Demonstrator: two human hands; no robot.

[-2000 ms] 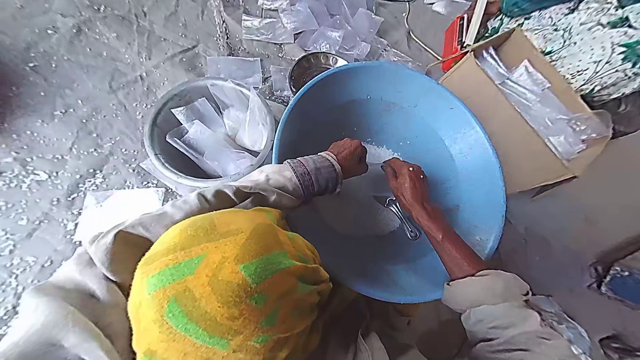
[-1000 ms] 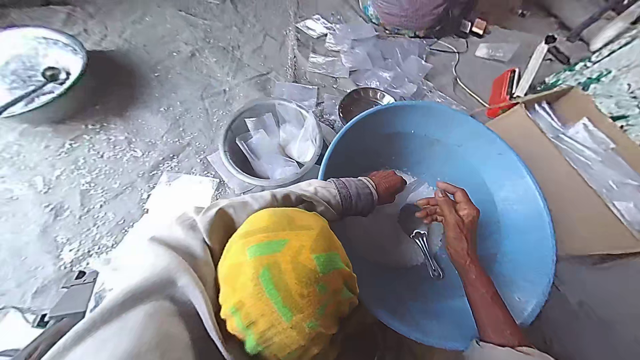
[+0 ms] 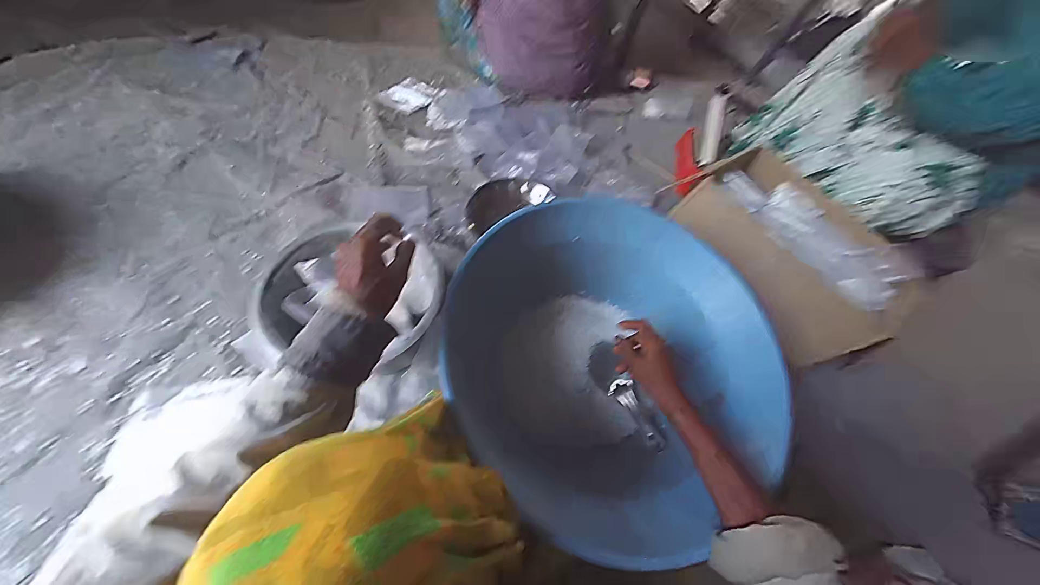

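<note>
My left hand [image 3: 374, 264] is over the grey tub [image 3: 266, 305], among filled clear plastic packets [image 3: 416, 284]. Its fingers are bent and blurred, so whether they hold a packet cannot be told. Inside the large blue basin [image 3: 731, 325], my right hand [image 3: 647, 357] hovers with curled fingers just above a metal scoop with a shiny handle [image 3: 638, 413]. Blur hides whether the fingers touch it. The scoop rests on white granular material [image 3: 581, 333] heaped in the basin.
A yellow and green cloth head covering [image 3: 349, 512] fills the lower front. Behind the basin are a metal bowl [image 3: 496, 203] and scattered plastic bags [image 3: 528, 142]. At right stands a cardboard box [image 3: 731, 244] of clear bags, near a red object [image 3: 686, 162] and another person's patterned clothing [image 3: 877, 154].
My left hand has moved left, from inside the blue basin to the grey tub. My right hand remains in the basin near the scoop. The view has shifted.
</note>
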